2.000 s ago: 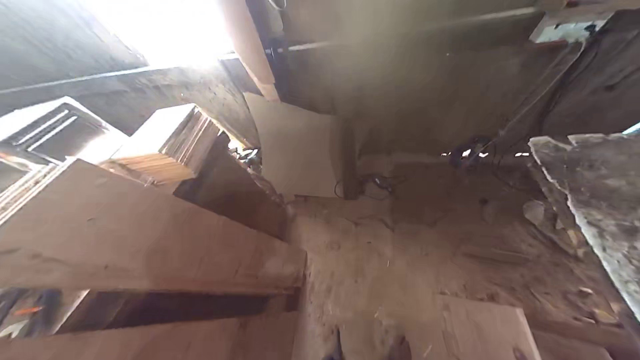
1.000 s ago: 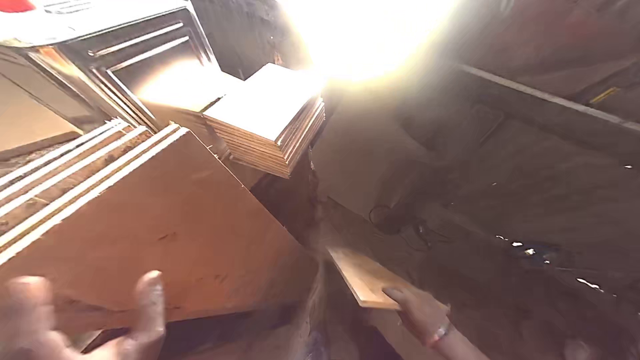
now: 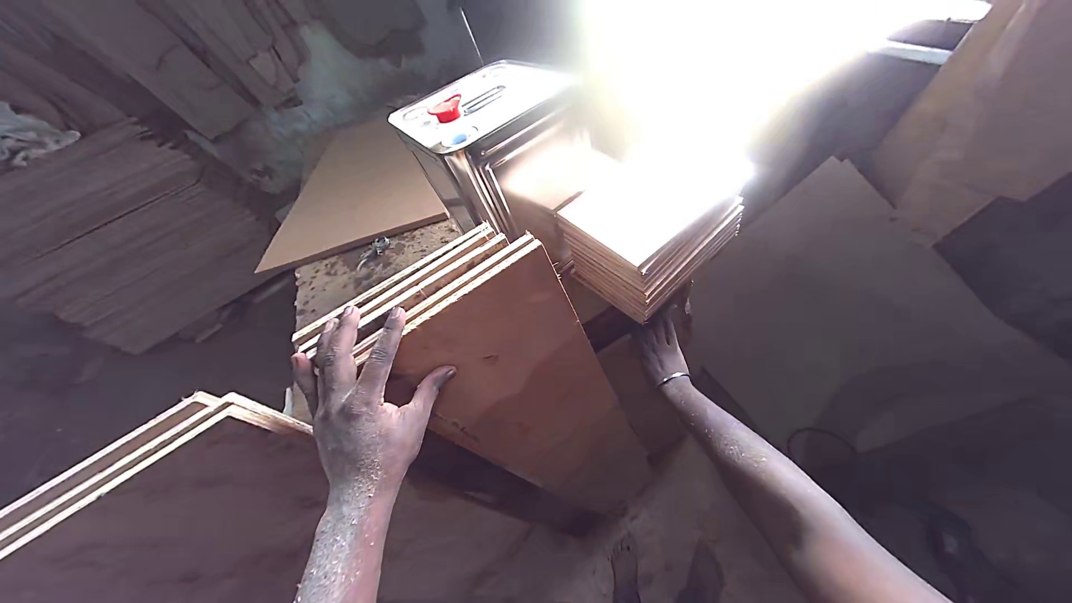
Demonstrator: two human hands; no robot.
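My left hand (image 3: 364,402) lies with spread fingers over the top edges of several upright plywood panels (image 3: 502,360); its thumb rests against the broad brown face of the front one. My right hand (image 3: 662,347), with a thin bangle at the wrist, reaches to the lower corner of a stack of small plywood pieces (image 3: 649,260). Its fingertips are partly hidden under or behind that stack, so whether they grip it cannot be told. Glare washes out much of the stack's top.
Behind the panels stands a metal tin (image 3: 494,109) with a red cap. A brown board (image 3: 360,193) leans left of it. Larger plywood sheets (image 3: 167,494) stand at lower left, and a pile of sheets (image 3: 126,234) lies at far left. A broad sheet (image 3: 846,310) is at right.
The view has swung left. A second ago my right hand held a small wooden piece low at the right; now it is at the stack. My left hand has come onto the panels' top edges.
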